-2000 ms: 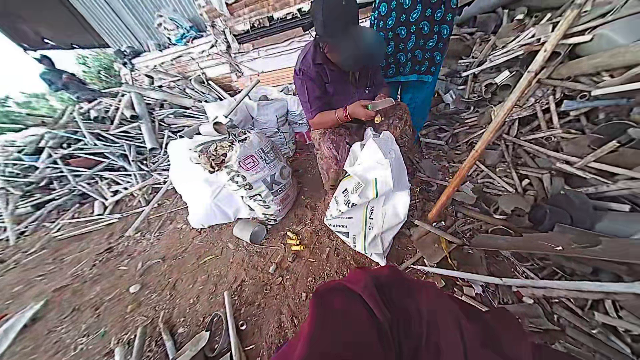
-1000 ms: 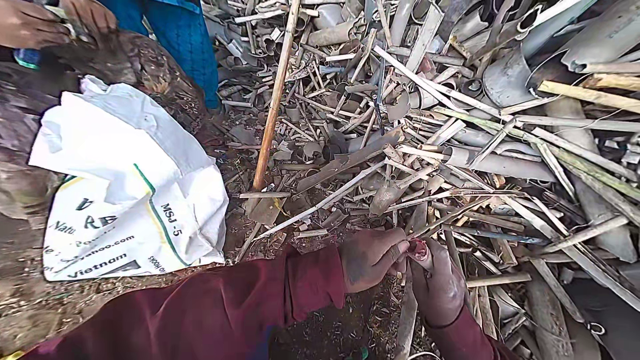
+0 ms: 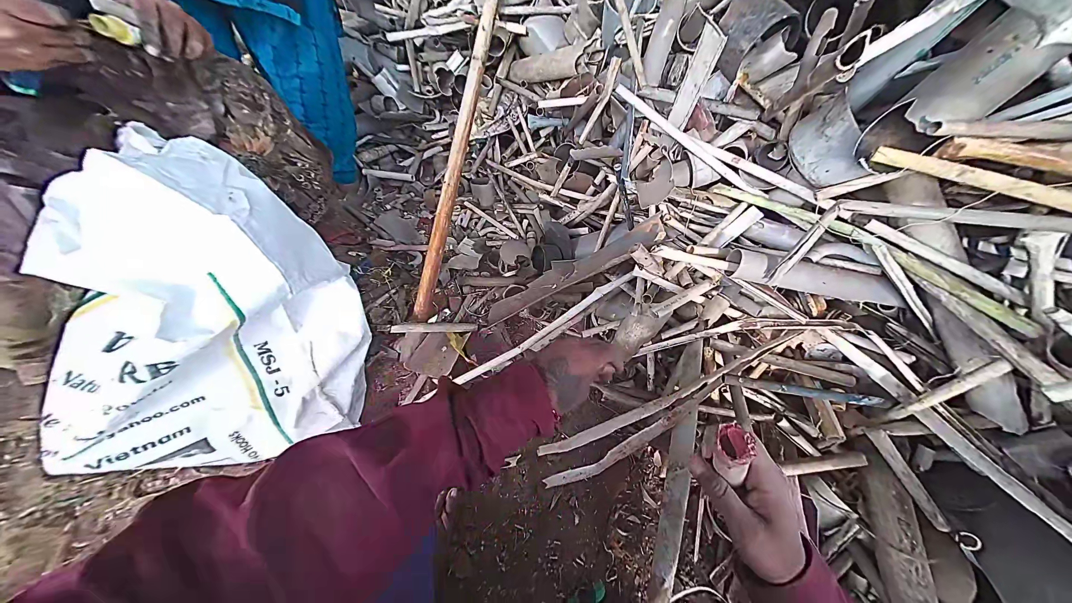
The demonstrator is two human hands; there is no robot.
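My right hand (image 3: 758, 515), at the lower right, grips a short pale pipe piece (image 3: 734, 452) whose open end faces up and shows a ragged red inside. My left hand (image 3: 579, 368) lies near the middle, just below a greyish pipe piece (image 3: 638, 328) in the scrap heap. It is blurred and its fingers are partly hidden, so whether it holds anything is unclear. Thin split strips (image 3: 636, 423) lie between my two hands.
A white woven sack (image 3: 197, 310) with printing stands at left. Beyond it, another person's hands (image 3: 109, 33) hold a small object. A wooden pole (image 3: 456, 159) slants upright near the centre. A heap of broken pipes and strips (image 3: 821, 276) fills the right side.
My hands were together at the pipe piece one second ago; now they are apart, with the left farther up and left. The view had swung right, from the sacks toward the scrap heap.
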